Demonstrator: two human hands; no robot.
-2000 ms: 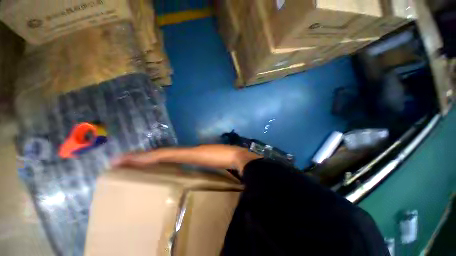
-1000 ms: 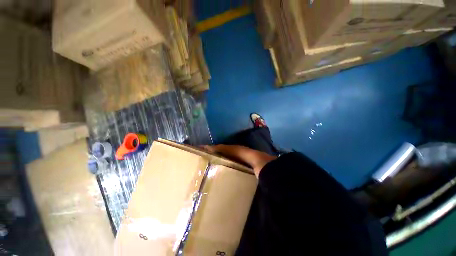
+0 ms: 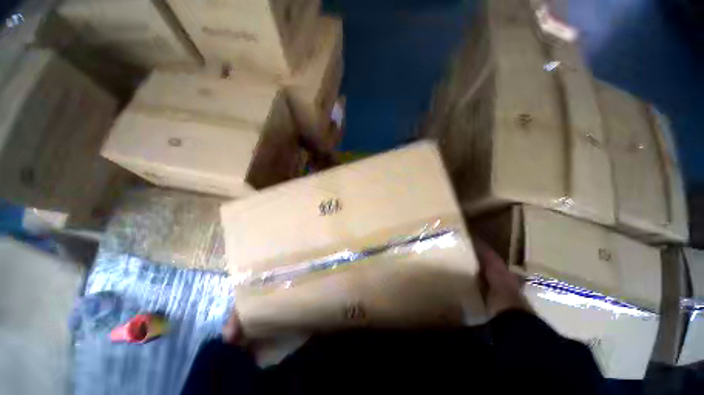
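Note:
A closed brown carton (image 3: 332,208) with a shiny tape strip along its seam is held up in front of me, slightly tilted. Dark print reading roughly "V28" shows on both halves of its top. My right hand (image 3: 500,284) is on the carton's right side, blurred. My left hand (image 3: 234,330) is at its lower left corner, mostly hidden by the carton and my dark sleeve. The undersides of the carton and most fingers are hidden.
An orange tape dispenser (image 3: 137,330) and pale tape rolls (image 3: 99,310) lie on the film-covered surface (image 3: 185,339) at left. Stacked cartons (image 3: 181,143) stand behind it. More cartons (image 3: 533,131) and taped cartons (image 3: 594,270) stand at right.
The carton has been lifted and turned, so its seam now runs across the view. Both hands now show at its sides. The view has swung towards the carton stacks.

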